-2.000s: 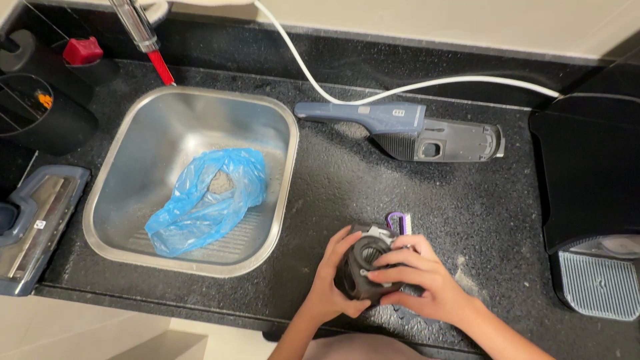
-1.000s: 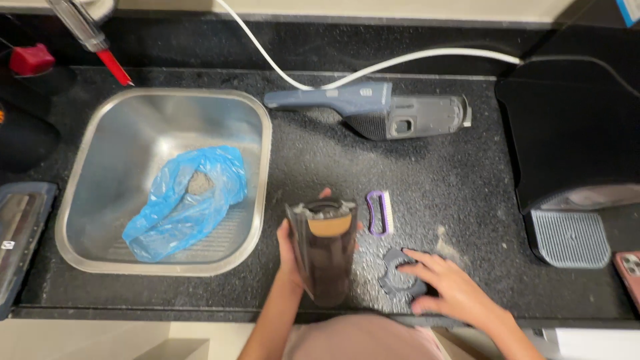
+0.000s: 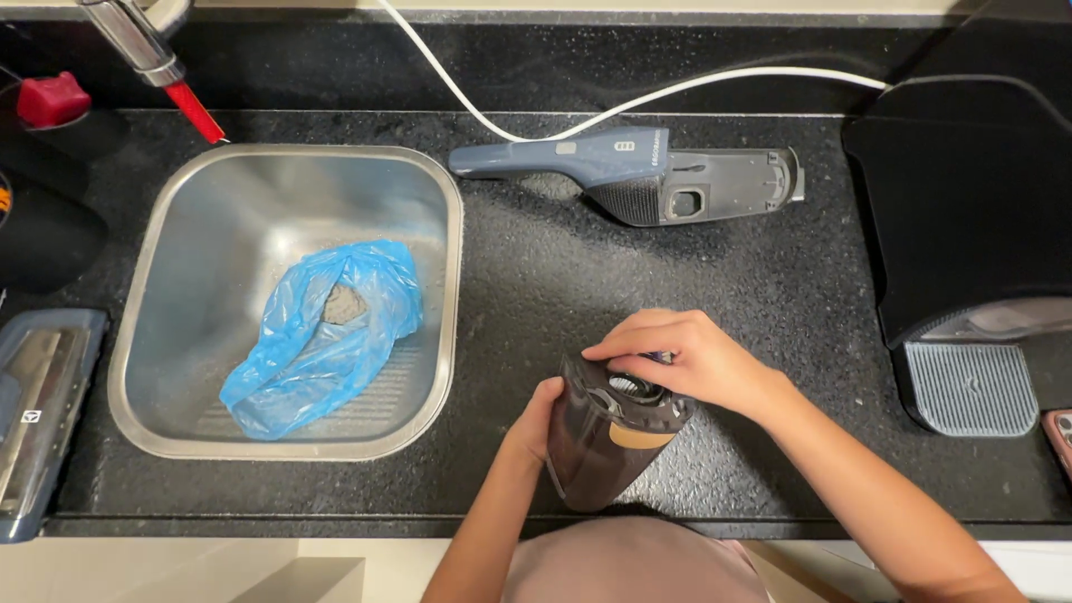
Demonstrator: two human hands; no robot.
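Note:
My left hand (image 3: 533, 423) holds the smoky plastic dust container of a handheld vacuum (image 3: 599, 444) by its left side, near the counter's front edge. My right hand (image 3: 670, 352) is on the container's upper end, its fingers bent over the round opening. Whether a part sits under those fingers cannot be told. Behind them lies the blue-grey handheld vacuum body (image 3: 620, 172), on its side with its front part uncovered. Only a bit of a purple-handled brush shows past my right hand's fingers.
A steel sink (image 3: 456, 335) at the left holds a blue plastic bag (image 3: 335, 352) with grey dust. A floor nozzle (image 3: 38, 419) lies at far left. A black appliance (image 3: 963, 201) with a ribbed tray (image 3: 971, 389) and a phone (image 3: 1062, 435) are at right. A white cable (image 3: 712, 82) runs behind.
My right hand has moved from the dark round part on the counter to the container's top. The container is tilted differently in my left hand. That round part no longer shows on the counter.

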